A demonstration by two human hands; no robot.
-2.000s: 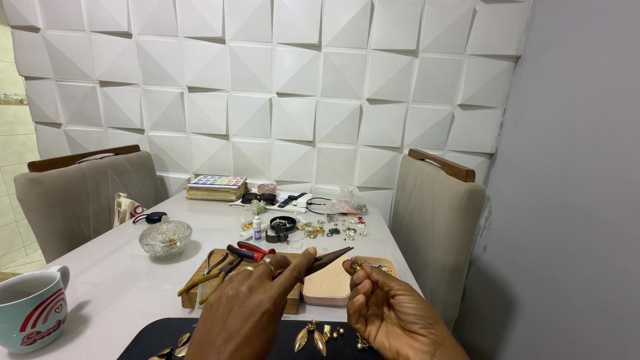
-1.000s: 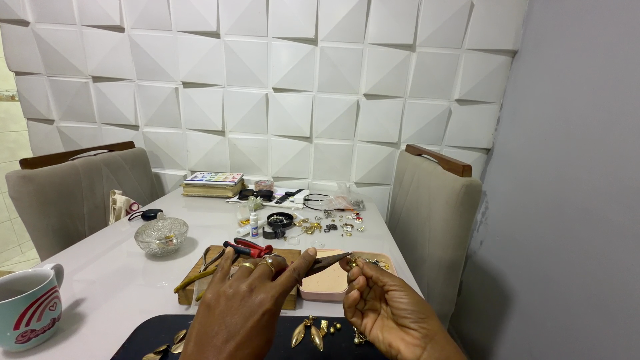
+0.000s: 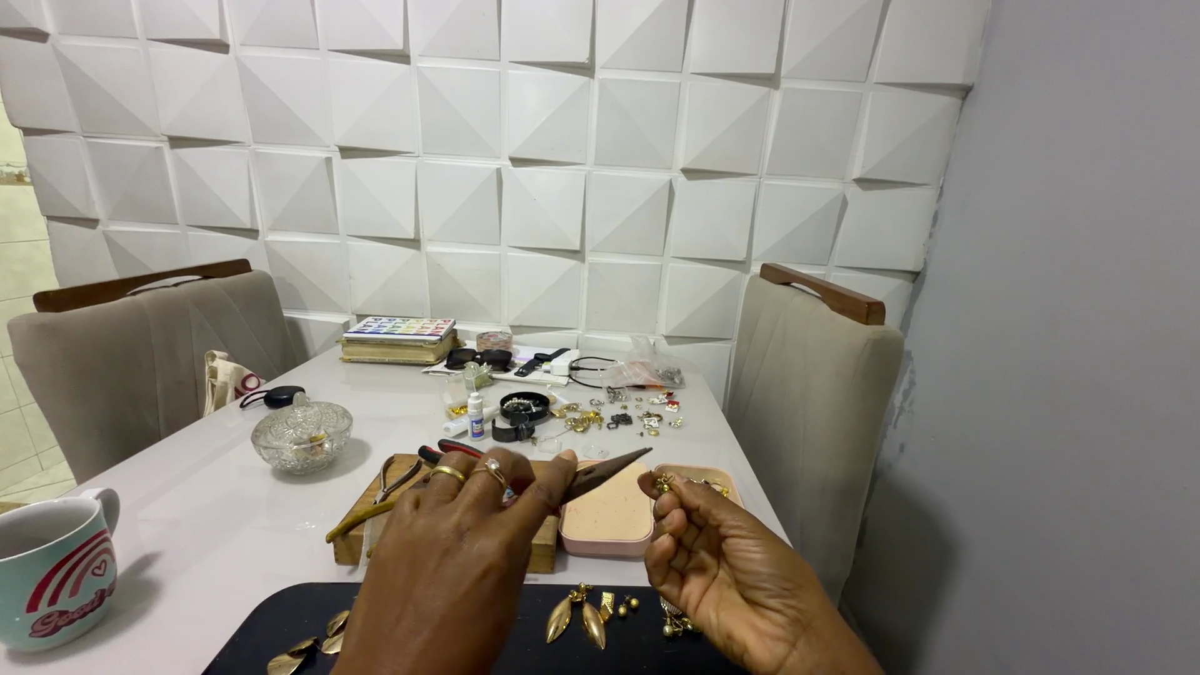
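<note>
My left hand [image 3: 459,553] holds long-nose pliers [image 3: 605,475], whose dark jaws point up and right and look closed. Between the thumb and fingertips of my right hand [image 3: 741,572] is a small gold-coloured jewellery piece [image 3: 664,483], just right of the plier tips and apart from them. Beneath both hands lies a black mat [image 3: 525,647] bearing leaf-shaped gold-coloured pendants [image 3: 591,625] and small gold beads. Behind my left hand, a wooden block [image 3: 352,539] carries more pliers [image 3: 392,478]. A pink open case [image 3: 607,544] stands behind the gap between my hands, partly hidden.
At the left are a mug [image 3: 58,572] and a lidded glass bowl [image 3: 302,436]. Farther back lie a small glue bottle [image 3: 476,417], a black round dish [image 3: 525,406], scattered jewellery parts [image 3: 581,420], sunglasses [image 3: 479,358] and stacked books [image 3: 397,342]. Chairs [image 3: 816,412] flank the table.
The plier tips touched or overlapped the piece in my right hand a second ago; now a gap shows between them. Both hands keep their hold.
</note>
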